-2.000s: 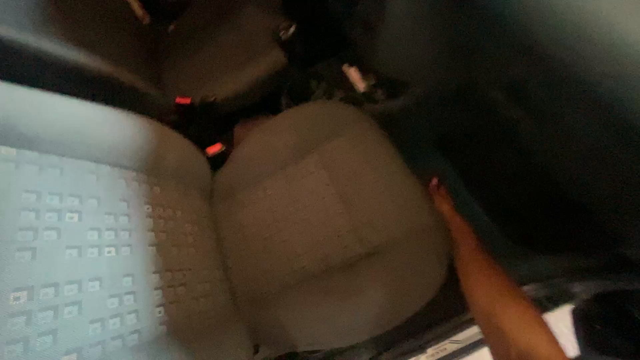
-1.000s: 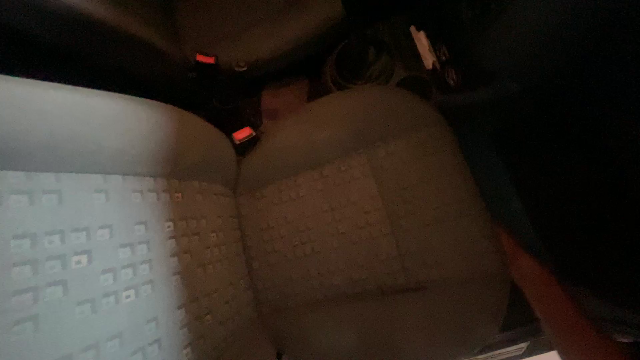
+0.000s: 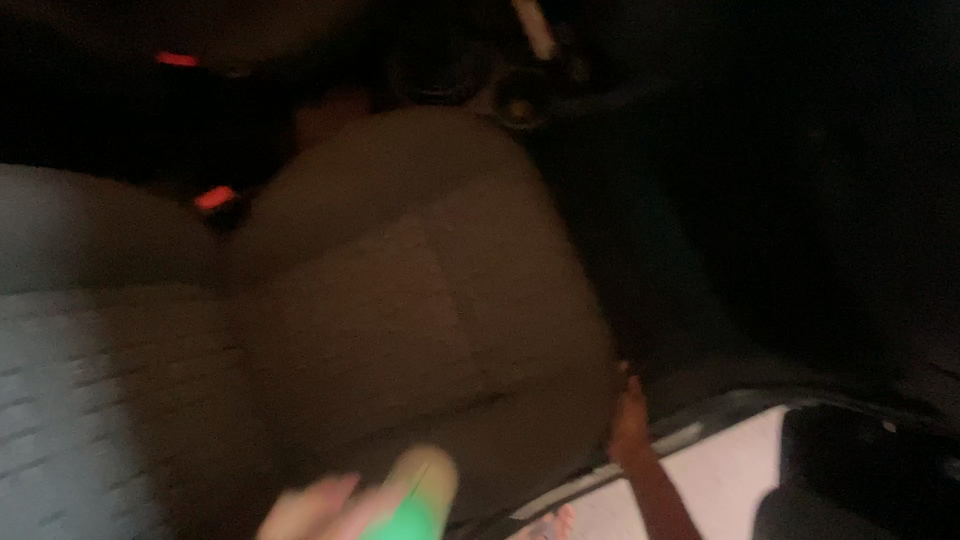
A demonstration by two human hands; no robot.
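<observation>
A grey fabric car seat cushion (image 3: 420,300) fills the middle of the head view, its lit backrest (image 3: 45,405) at the left. Low in the view, left of centre, my left hand (image 3: 322,510) is blurred around a green and tan object (image 3: 420,495) with a rounded end, over the near side of the cushion. At the right, my right hand (image 3: 630,420) is against the cushion's front edge near the door sill. Its fingertips are dim; whether they grip anything there cannot be seen.
Two red seat belt buckles (image 3: 216,198) show at the upper left. Beyond the cushion are a pale lever (image 3: 536,30) and a round holder (image 3: 520,101). The dark footwell lies right. A door sill (image 3: 570,487) crosses the lower right, with part of a foot (image 3: 559,521) outside it.
My left hand and the green and tan object have come into view at the bottom. My right hand, largely cut off or dark a second ago, shows more fully at the seat's front edge.
</observation>
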